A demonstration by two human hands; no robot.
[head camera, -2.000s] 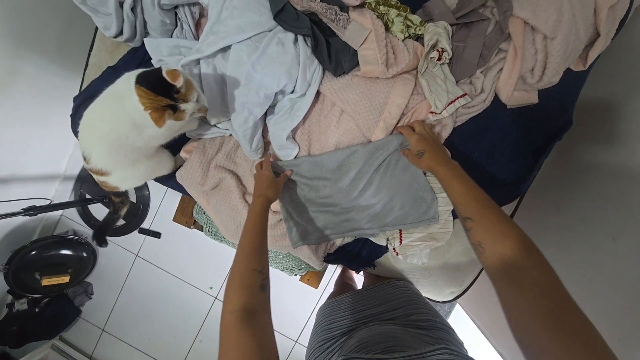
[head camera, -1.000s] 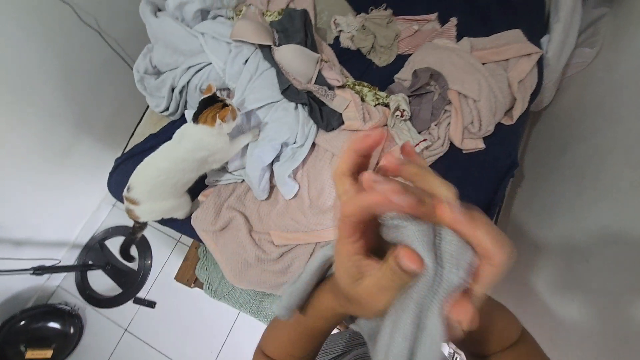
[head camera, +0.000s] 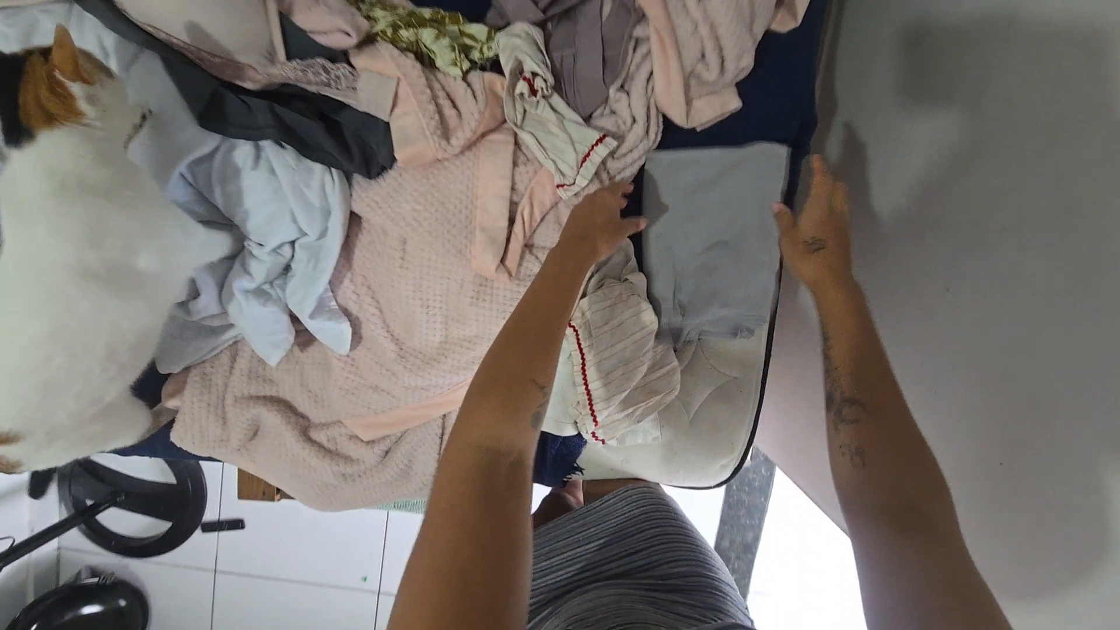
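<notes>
A folded grey cloth [head camera: 717,241] lies flat at the right edge of the bed, partly over the bare mattress corner. On its left side is my left hand [head camera: 604,223], fingers apart and holding nothing. My right hand [head camera: 815,223] is at the cloth's right edge, thumb and fingers spread, also holding nothing; whether it touches the cloth is unclear. Left of and below the cloth is a crumpled cream striped garment with red trim [head camera: 617,354]. A similar cream piece with red trim [head camera: 556,122] rests above my left hand. A pink textured blanket [head camera: 411,236] spreads across the middle.
A white, orange and black cat [head camera: 79,262] is on the bed at the left, beside a light blue cloth [head camera: 271,236]. Dark grey fabric [head camera: 280,109] and a green patterned cloth [head camera: 429,35] lie farther up. A wall [head camera: 980,262] borders the bed's right side.
The grey cloth was spread between my hands, then bunched in them, and now lies folded at the bed's right edge. My hands have let it go and moved apart.
</notes>
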